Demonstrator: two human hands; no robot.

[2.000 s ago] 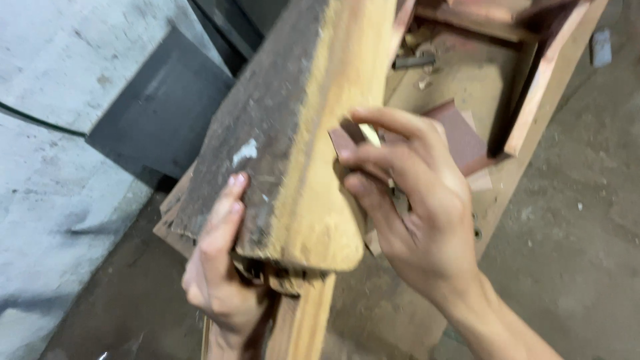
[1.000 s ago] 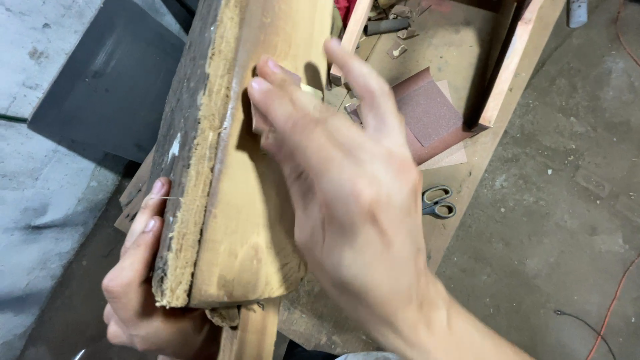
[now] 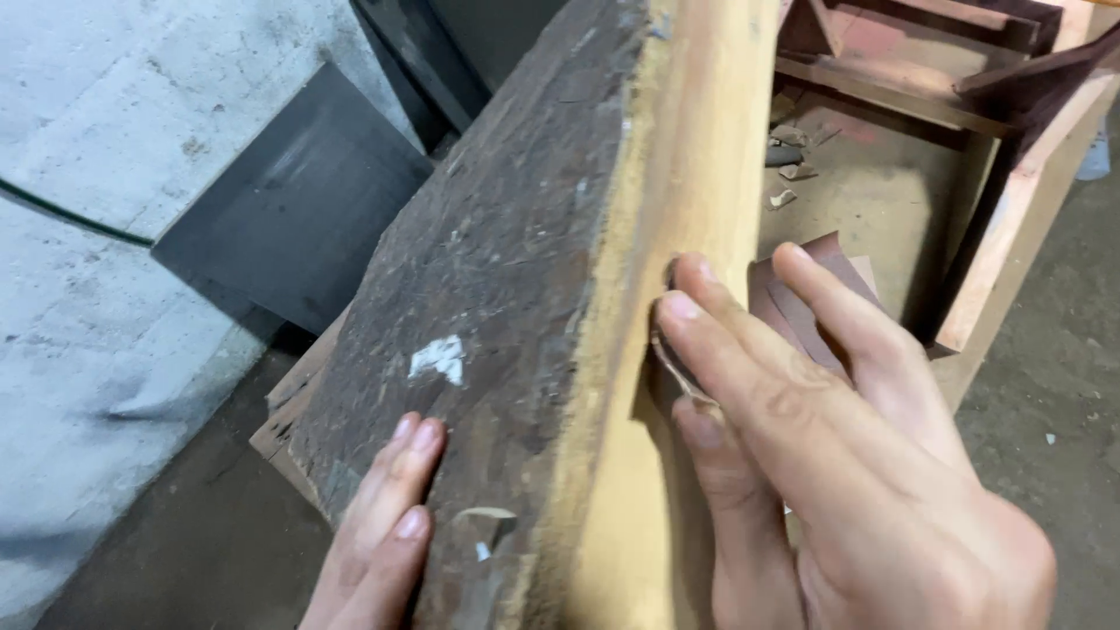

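Observation:
A large piece of wood [image 3: 709,157], with a smooth pale edge and a rough dark face, slants up through the middle of the view. My right hand [image 3: 840,437] pinches a small folded piece of sandpaper [image 3: 674,367] between thumb and fingers and presses it on the pale edge. My left hand [image 3: 376,534] lies with its fingertips against the dark face at lower left; the rest of it is out of view. White flecks [image 3: 437,359] mark that face near my left fingertips.
Beyond my right hand, a sheet of sandpaper [image 3: 827,254] lies on a bench board beside a wooden frame [image 3: 997,262]. Wood-coloured scraps [image 3: 781,199] and a dark rod-like piece [image 3: 781,156] lie near it. A dark grey panel [image 3: 297,192] leans at the wall on the left.
My right hand has shifted along the pale edge, still with the sandpaper. The wood has turned so that more of its dark face shows than one second ago. The scissors seen then are no longer visible.

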